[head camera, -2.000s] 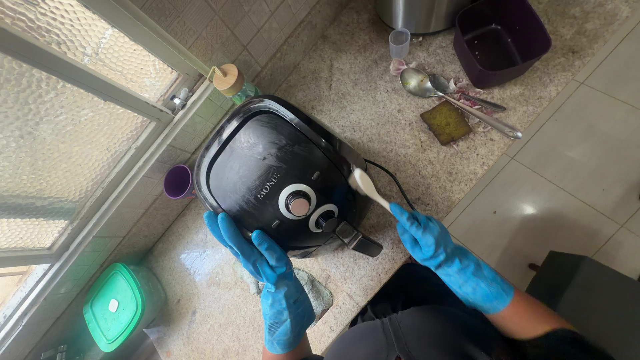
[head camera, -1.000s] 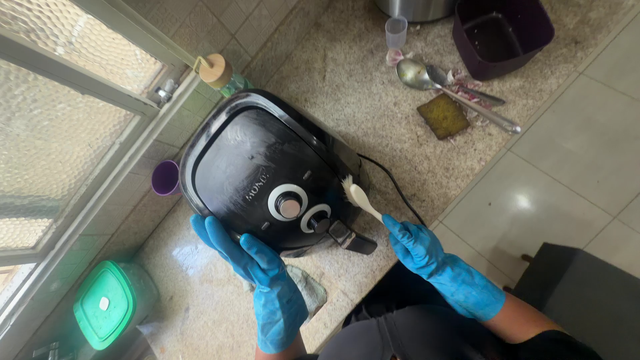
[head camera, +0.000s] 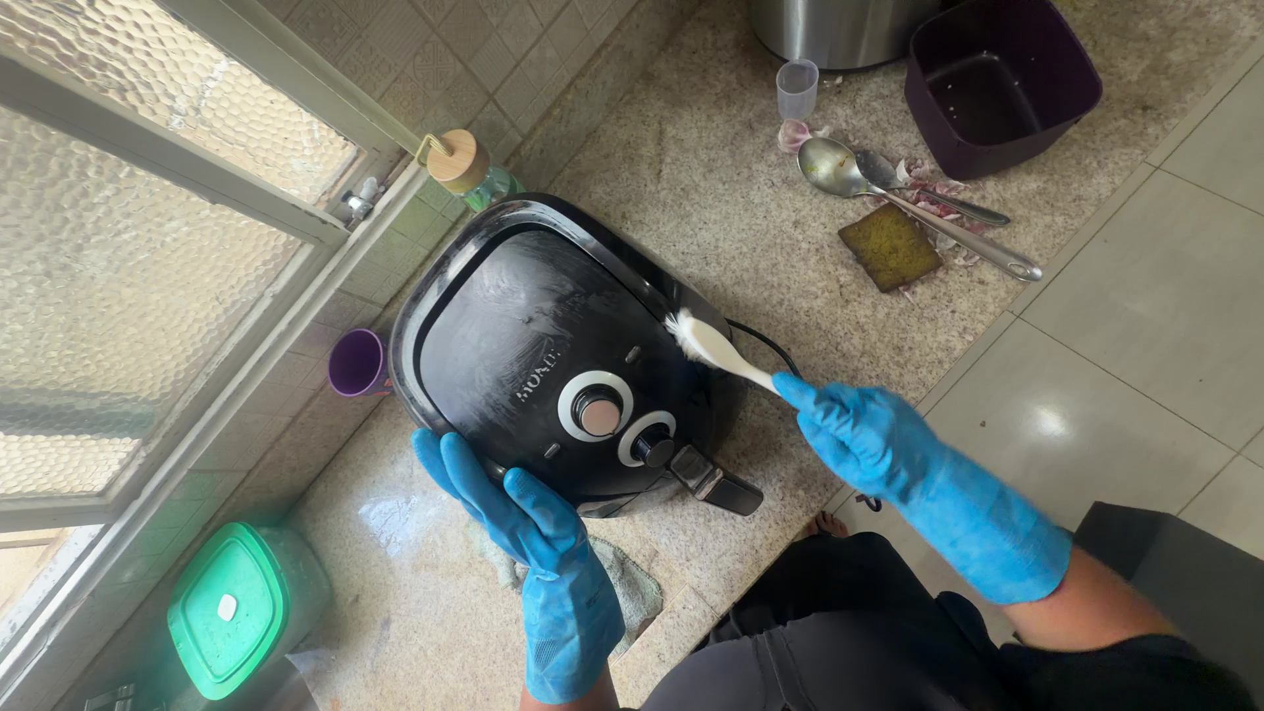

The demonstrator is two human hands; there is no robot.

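Note:
A black air fryer (head camera: 513,326) with two round dials and a front handle stands on the speckled stone counter, its top smeared with whitish film. My left hand (head camera: 533,543), in a blue rubber glove, rests with spread fingers against the fryer's left side. In my right hand (head camera: 869,434), gloved the same way, is the handle of a white brush (head camera: 716,346). Its bristles touch the fryer's right edge, near the dials. Partly under the fryer and behind my left wrist lies a greyish cloth (head camera: 627,588).
Along the window wall are a purple cup (head camera: 357,363), a wooden-lidded bottle (head camera: 462,163) and a green-lidded container (head camera: 225,607). Up right are a dark purple bin (head camera: 1002,89), two spoons (head camera: 834,168), a worn sponge (head camera: 889,247), a clear small cup (head camera: 797,91) and a steel vessel (head camera: 839,30).
The brush has moved up along the fryer's right edge since the oldest frame, with my right hand following. My left hand stays against the fryer's left side.

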